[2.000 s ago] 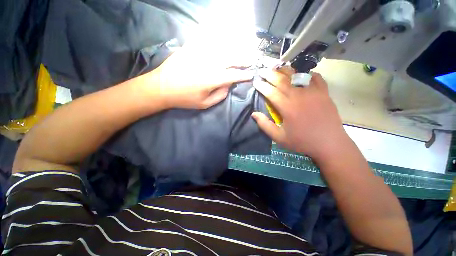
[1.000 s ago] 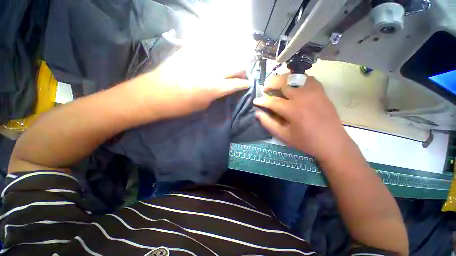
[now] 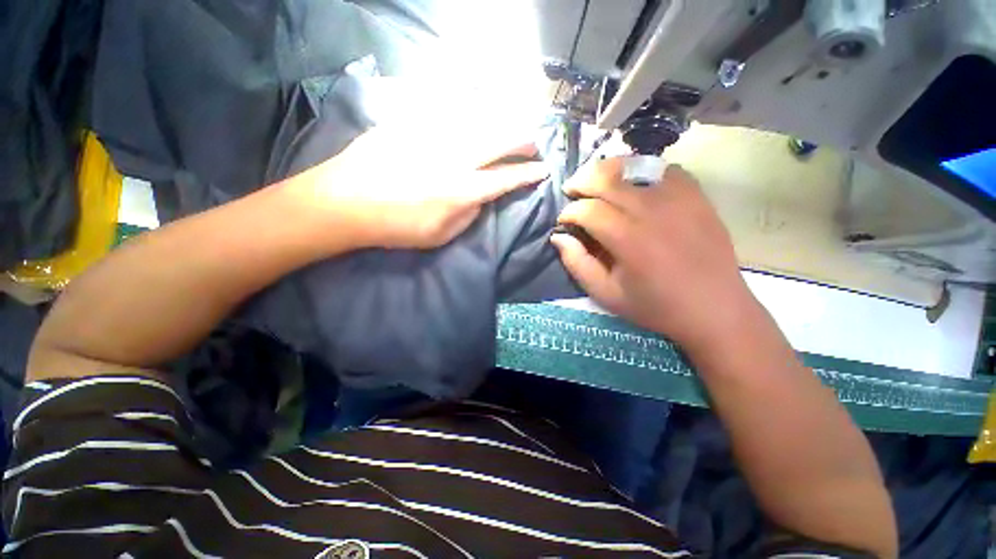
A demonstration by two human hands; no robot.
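A dark grey garment piece [image 3: 404,317] lies over the table edge, its upper part under the sewing machine [image 3: 754,66]. My left hand [image 3: 426,191] lies flat on the cloth, its fingers pointing at the needle area; the bright lamp washes out part of it. My right hand [image 3: 650,240] pinches the cloth's right edge between thumb and curled fingers, just in front of the presser foot [image 3: 570,137]. The needle itself cannot be made out in the glare.
Dark cloth [image 3: 197,98] is heaped at the left beside glossy yellow tape [image 3: 96,207]. The green table edge [image 3: 612,347] with pale ruler marks runs along the front. A control panel [image 3: 950,131] is at the right. More yellow shows at the far right edge.
My right fingers have curled in and pinch the cloth edge a little lower than at first. The yellow patch seen beside them two seconds ago no longer shows. My left hand has shifted slightly.
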